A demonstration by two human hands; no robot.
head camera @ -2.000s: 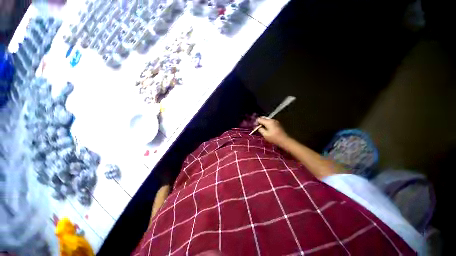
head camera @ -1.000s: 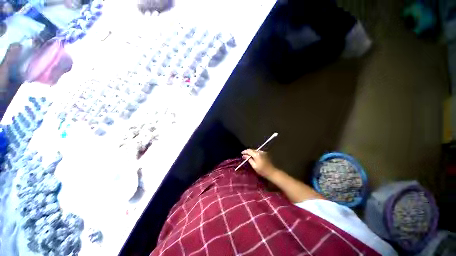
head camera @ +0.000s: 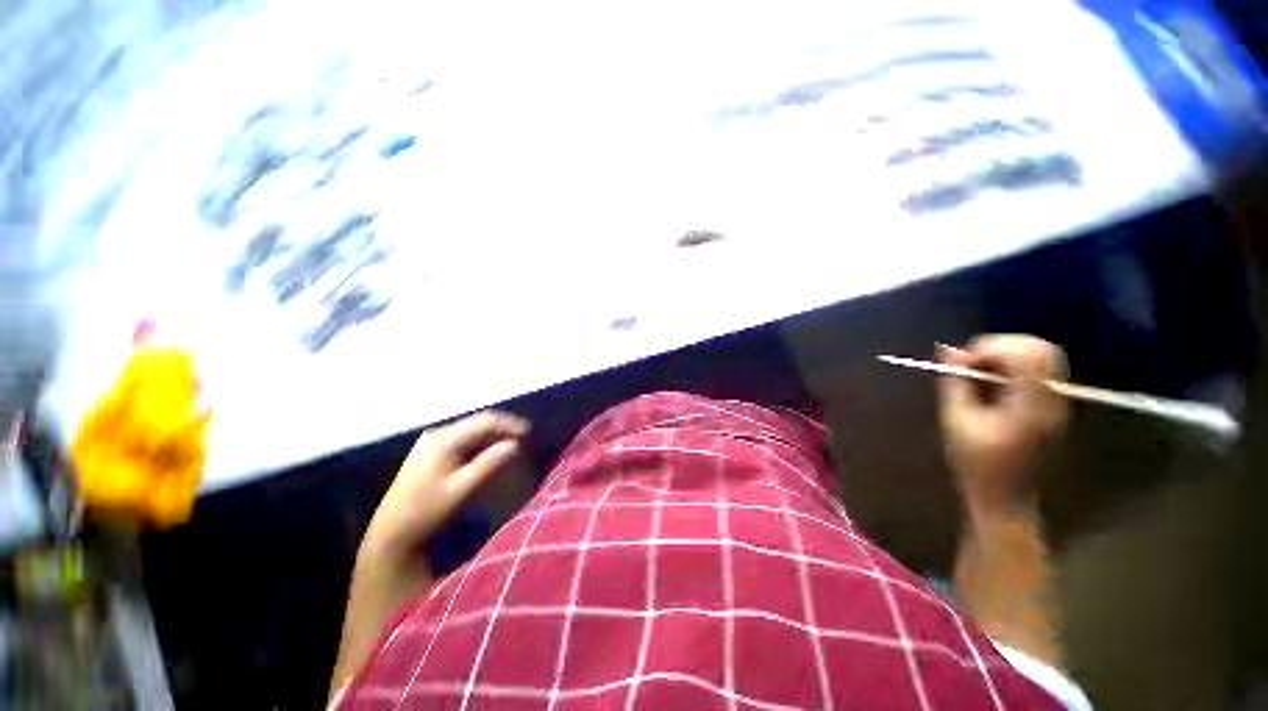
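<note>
My right hand (head camera: pixel 1004 403) is bare and holds a long pale stick (head camera: pixel 1140 403) between its fingers, right of my lap and off the table's edge. The stick's wider whitish end points right and its thin tip points left. My left hand (head camera: pixel 452 465) is at the table's near edge, left of my lap. Its fingers are slightly bent, and no object shows in it. Grey ornament bodies (head camera: pixel 327 264) lie on the left of the table, blurred. The table is overexposed, so most small things on it do not show clearly.
The white table (head camera: pixel 556 278) runs across the front. An orange-yellow cloth or bag (head camera: pixel 143 438) is at its left edge. Blurred dark rows (head camera: pixel 987 174) lie at the right. Something bright blue (head camera: pixel 1196 70) is at the far right corner. My red checked apron (head camera: pixel 668 556) covers my lap.
The view has turned, so the table now lies across the front. My left hand has come into view. My right hand still holds the stick, now farther right in view. The floor baskets are out of view.
</note>
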